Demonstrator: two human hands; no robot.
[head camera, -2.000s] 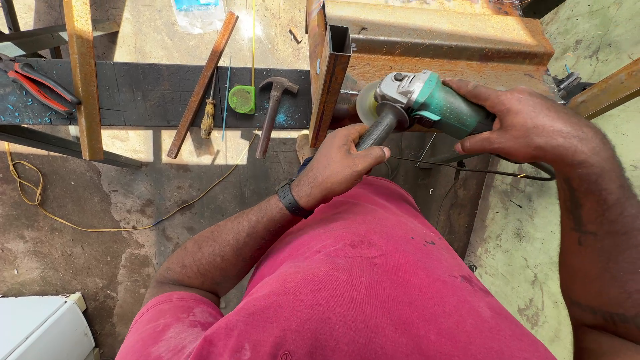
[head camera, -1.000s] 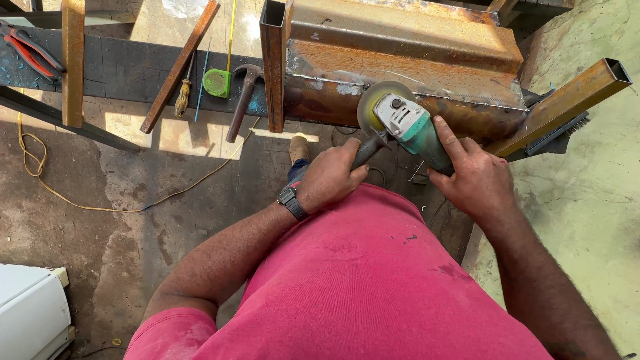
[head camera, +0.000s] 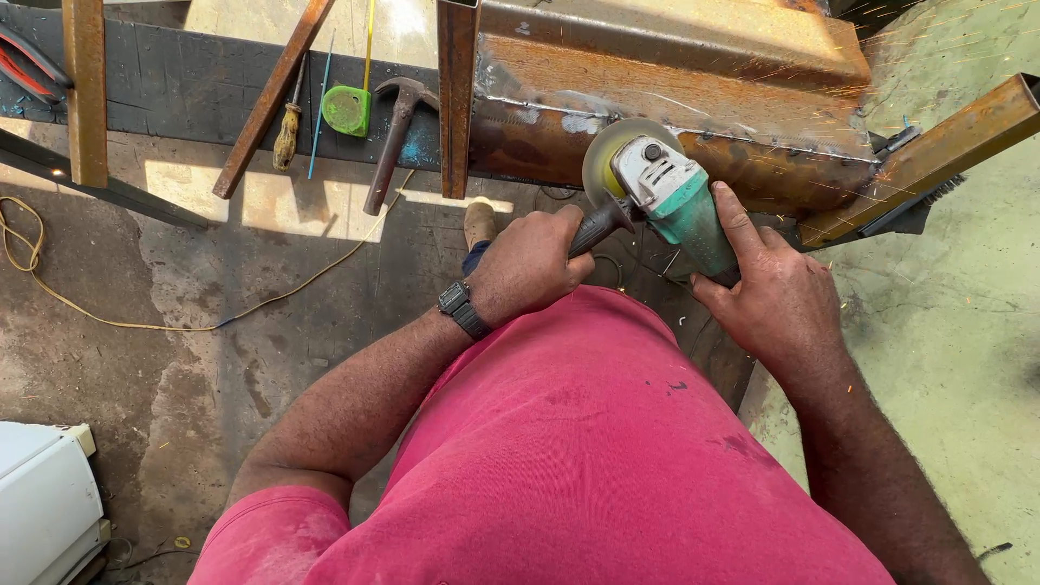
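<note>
My left hand (head camera: 532, 256) is closed around the black side handle of a teal angle grinder (head camera: 682, 203). The rear body of the tool is in my right hand (head camera: 772, 288), with the index finger laid along its housing. The grinder's disc (head camera: 613, 158) is over the welded edge of a rusty steel workpiece (head camera: 674, 89); whether it touches there is hard to tell. Orange sparks fly at the right side of the workpiece, and a pale weld seam runs along its near edge.
A claw hammer (head camera: 398, 134), green tape measure (head camera: 347, 110), screwdriver (head camera: 288, 134) and red-handled pliers (head camera: 28, 65) lie at the back left. Rusty steel tubes (head camera: 926, 158) jut out right and left. A yellow cord (head camera: 276, 301) crosses the floor; a white appliance (head camera: 49, 496) stands lower left.
The grinder has moved from beside the upright tube onto the workpiece's welded edge, both hands staying on it. Sparks now show that the earlier frames do not. The view has shifted.
</note>
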